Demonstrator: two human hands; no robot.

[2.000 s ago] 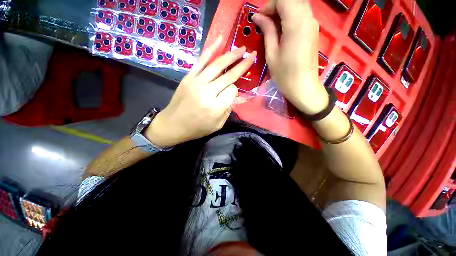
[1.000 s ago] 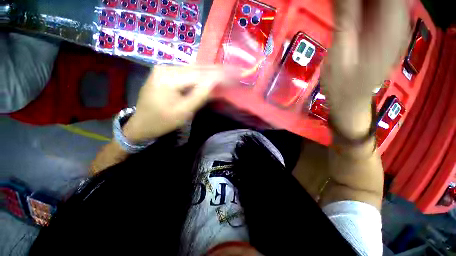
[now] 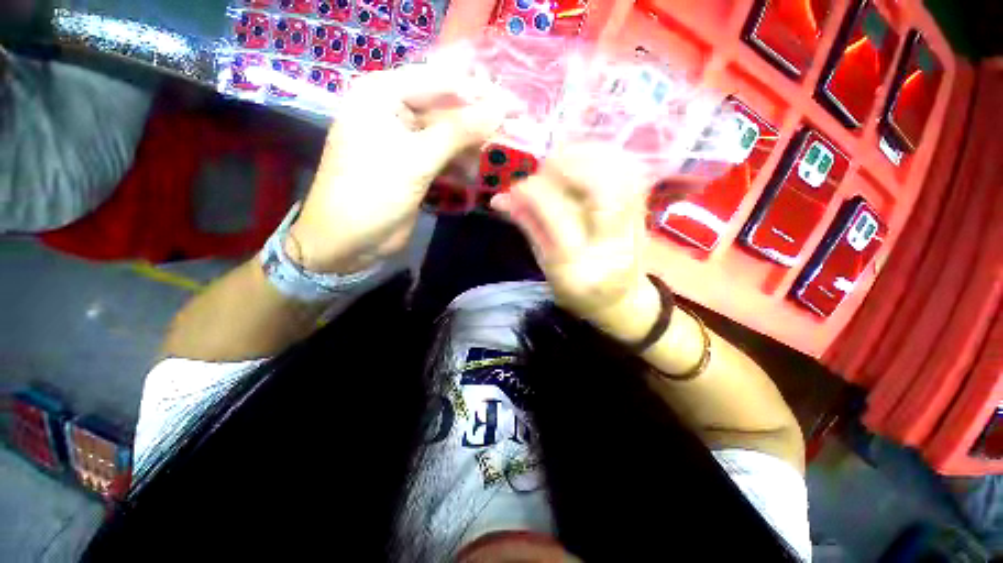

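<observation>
My left hand [image 3: 379,159] is raised over the near left edge of the foam tray [image 3: 759,313], its fingers closed on crinkled clear plastic film [image 3: 550,88]. The film spreads right over part of the tray and glares brightly. Red camera lens covers [image 3: 506,165] with dark round lenses show between my hands, in or behind the film. My right hand [image 3: 588,225] is beside them, fingers bent; glare hides whether it grips the film. A glossy red phone back cover [image 3: 808,192] with a pale camera area sits in a pocket on the right.
A lens blister tray [image 3: 330,42] with rows of red lens covers lies at the upper left. More phone back covers [image 3: 841,258] fill tray pockets. Stacked foam trays [image 3: 935,330] stand at the right. Another person's grey sleeve or clothing [image 3: 83,143] shows at the left.
My hands were at a back cover, then the right hand swung right over the tray. Now both are close together, with clear film and lens covers between them.
</observation>
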